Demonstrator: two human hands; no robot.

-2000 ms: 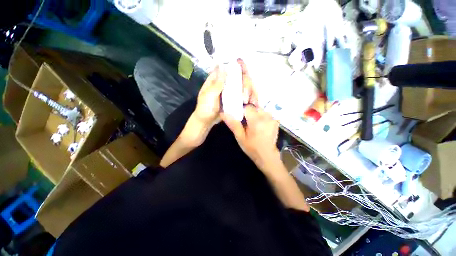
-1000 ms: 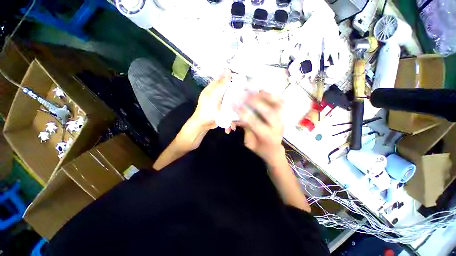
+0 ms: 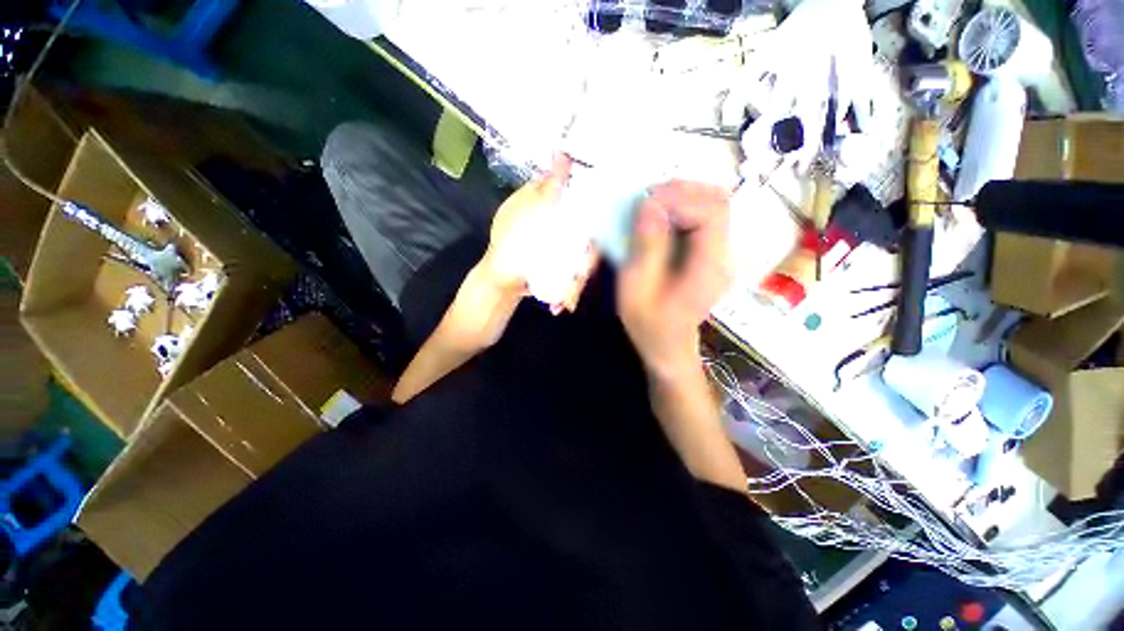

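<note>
My left hand (image 3: 524, 240) is closed around a white plastic piece (image 3: 555, 253), which looks like a fan handle part; glare washes out its outline. My right hand (image 3: 676, 253) is just to the right of it, with fingers bent and blurred. A pale bluish piece (image 3: 623, 228) shows at the right fingertips, between the hands; its shape and whether the fingers grip it cannot be made out. Both hands are above my lap at the edge of the white bench (image 3: 801, 339).
A hammer (image 3: 913, 265) and thin dark tools (image 3: 906, 284) lie on the bench. A black electric screwdriver (image 3: 1048, 210) reaches in from the right. White wires (image 3: 851, 493) hang off the bench's right end. Cartons stand left (image 3: 80, 277) and right (image 3: 1058, 271).
My right hand has moved off the white piece to the right, and a pale bluish piece now shows by its fingers. My left hand still holds the white piece, now tilted.
</note>
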